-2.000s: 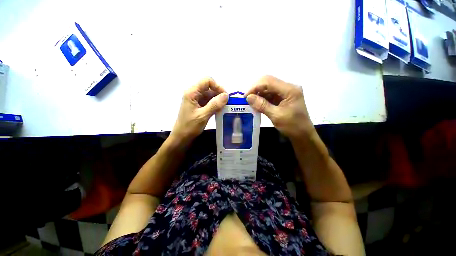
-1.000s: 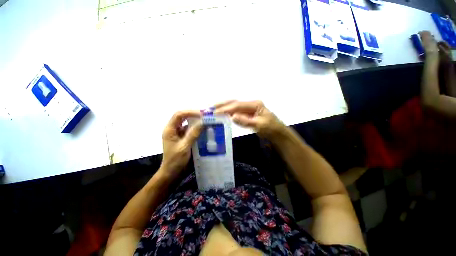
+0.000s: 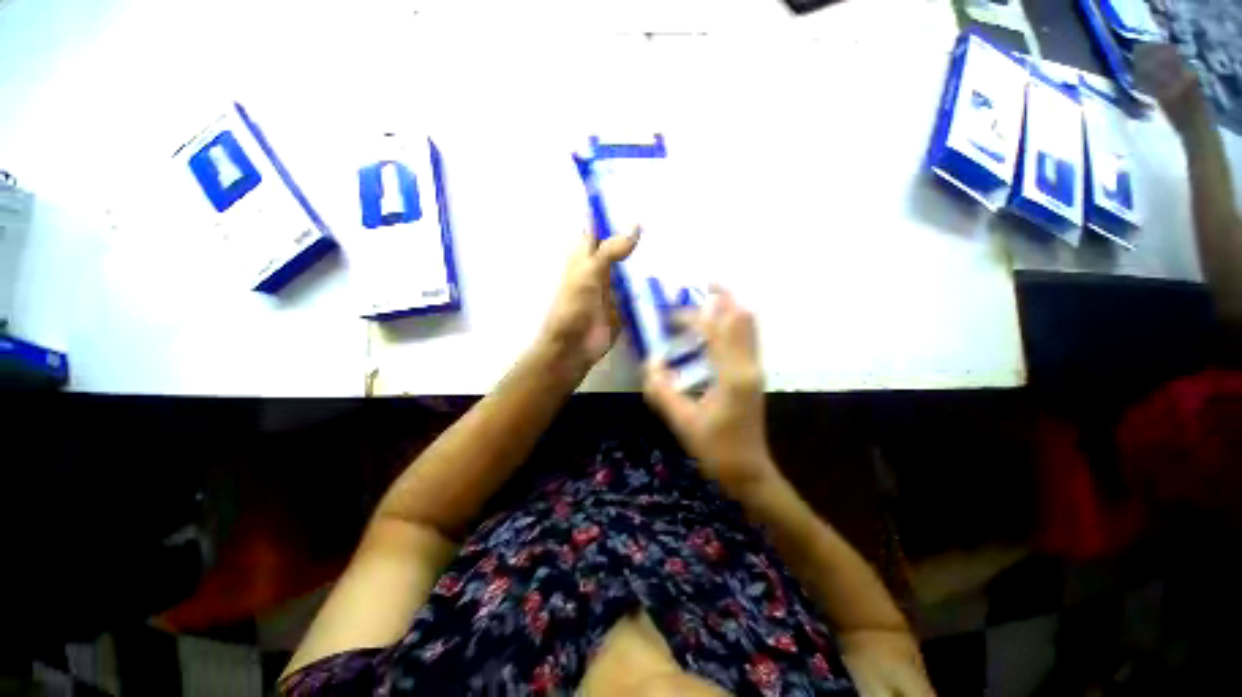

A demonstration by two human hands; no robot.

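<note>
A slim white and blue retail box (image 3: 618, 259) is held over the table near its front edge, its blue hang tab end pointing away from me. My left hand (image 3: 588, 302) grips the box along its left blue side, with the thumb on top. My right hand (image 3: 717, 388) is at the near end of the box, blurred, with its fingers around the blue end. The blur hides how the end flap sits. A closed box (image 3: 407, 232) lies face up to the left, and another box (image 3: 255, 199) lies tilted beyond it.
Several boxes (image 3: 1049, 157) lie in an overlapping row at the right of the white table (image 3: 817, 177). Another person's hand (image 3: 1167, 82) is at the far right near blue packaging. A blue-edged box (image 3: 30, 360) is cut off at the left edge.
The box that both hands held by its hang tab is gone from them, and a box now lies beside the left one. Both hands now hold a box over the table.
</note>
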